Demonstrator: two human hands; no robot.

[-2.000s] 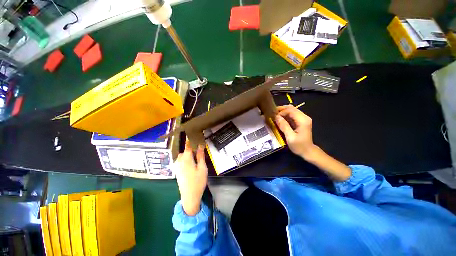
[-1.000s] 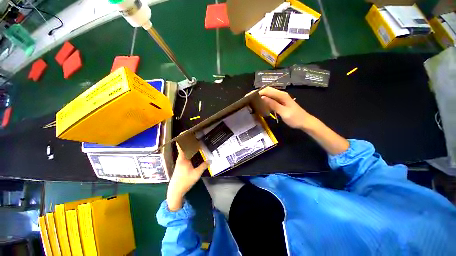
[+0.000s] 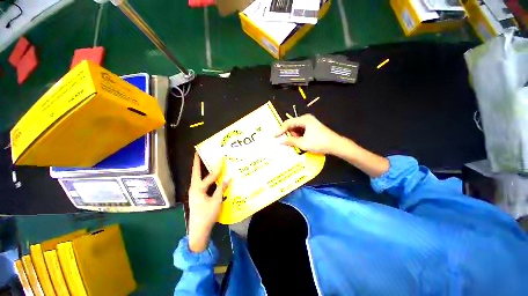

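A yellow product carton lies in front of me on the black mat. Its large lid flap is folded down over the top, yellow outer face with black print up, glare whitening its far part. The flap's rounded edge sticks out towards me, and the papers inside are hidden. My left hand holds the carton's left side, with the thumb on the flap. My right hand is at the carton's right edge, fingers bent on the lid's corner.
At left a weighing scale bears a tilted yellow carton. Closed cartons stand at lower left. Dark printed packs and small yellow strips lie beyond my carton. Open cartons sit on the green belt. A plastic bag is at right.
The lid flap, upright before, is folded down over the carton and covers the papers. My hands have stayed at its two sides. The view has shifted, so the surroundings sit further left and higher.
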